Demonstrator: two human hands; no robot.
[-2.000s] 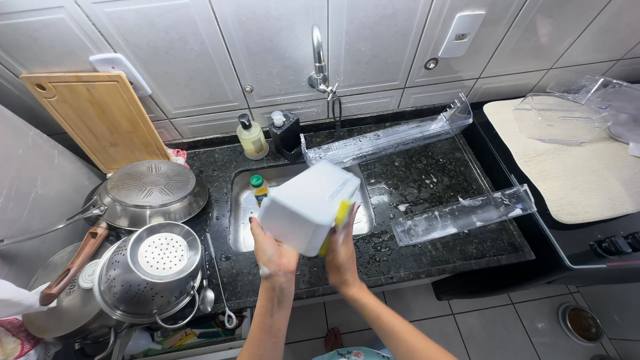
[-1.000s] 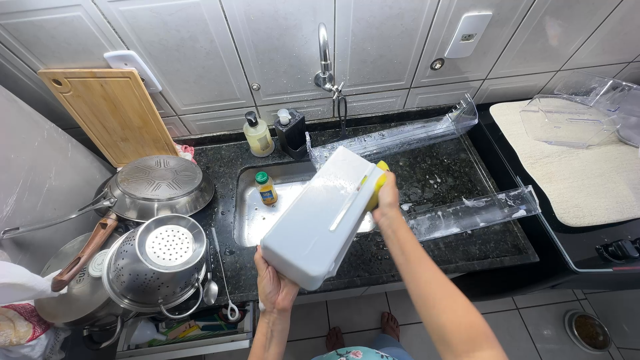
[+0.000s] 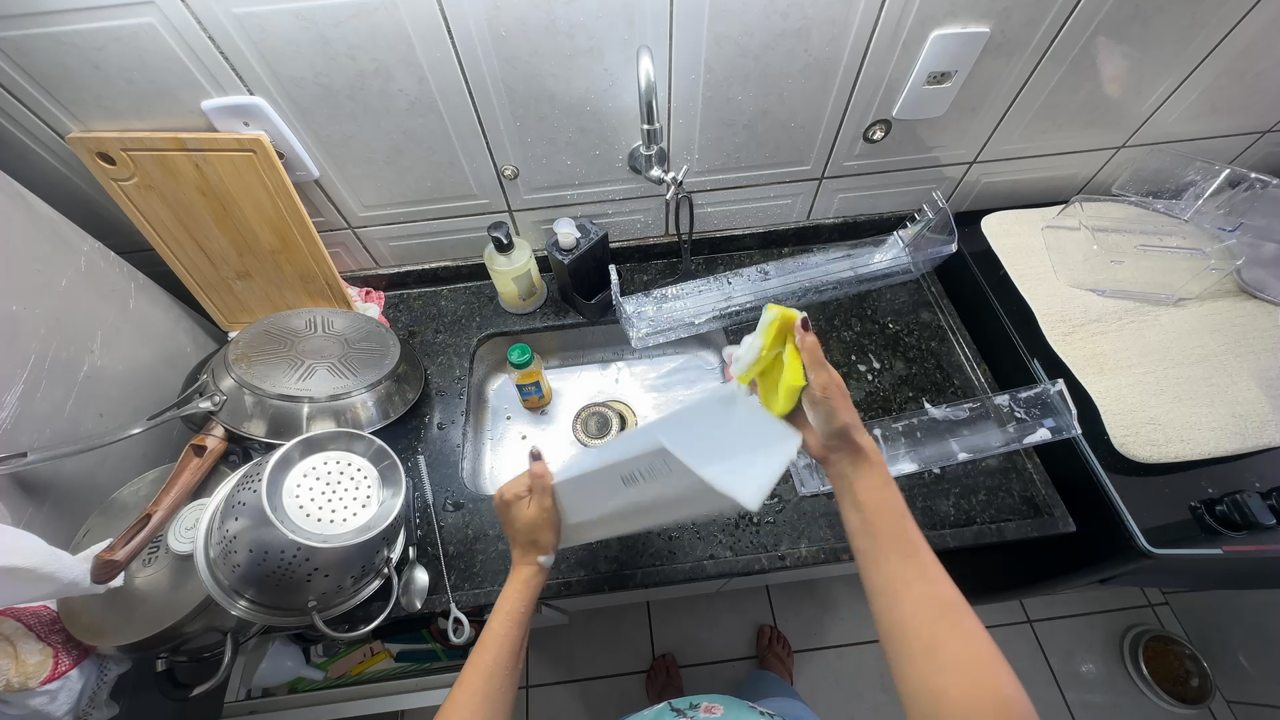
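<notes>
My left hand (image 3: 528, 508) grips one end of a white plastic bin (image 3: 650, 475), held tilted over the front edge of the steel sink (image 3: 485, 400). A soapy yellow sponge (image 3: 775, 362) is in my right hand (image 3: 828, 400), just above the bin's far end. Inside the sink, a small green-capped bottle (image 3: 529, 378) stands left of the drain (image 3: 600, 422). Behind and to the right of the sink lies a long clear plastic shelf bin (image 3: 780, 285). Another clear plastic piece (image 3: 970, 428) with foam on it lies beside my right forearm.
Pans (image 3: 315, 365) and a steel colander (image 3: 300, 520) are stacked at left, before a wooden cutting board (image 3: 215, 220). Two pump bottles (image 3: 514, 270) (image 3: 580, 268) stand behind the sink, near the faucet (image 3: 650, 120). More clear bins (image 3: 1140, 250) rest on a cream mat (image 3: 1130, 370) at right.
The white bin has been turned and tipped to lie more sideways. My right hand has lifted the sponge off its side, and the foamy side of the sponge now shows.
</notes>
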